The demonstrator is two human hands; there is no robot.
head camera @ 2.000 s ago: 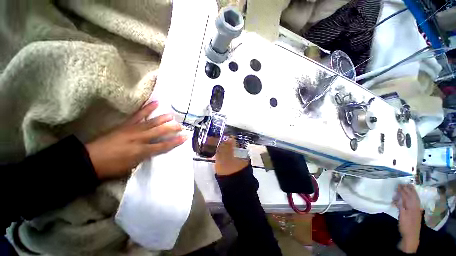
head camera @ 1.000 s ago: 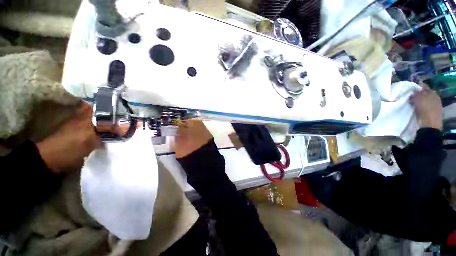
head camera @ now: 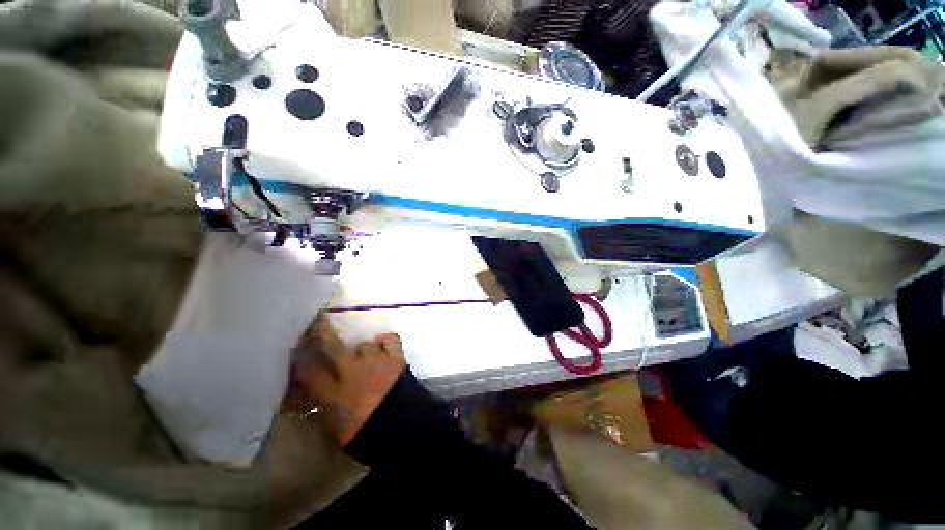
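The white fabric piece hangs from below the needle end of the sewing machine towards the lower left. Beige fleece fabric lies around and under it. My right hand is at the right edge of the white piece, below the presser foot area. Its fingers are curled at the cloth edge and blurred, and seem to grip it. My left hand is not in view. The needle point is hidden by the machine head.
A black phone lies beside red-handled scissors on the white table. Another person's dark sleeve shows at the right. White and beige fabric is heaped behind the machine. A brown box is below the table edge.
My right hand has moved from beside the needle area down to the white piece's edge. My left hand has left the view. The other person's hand no longer shows.
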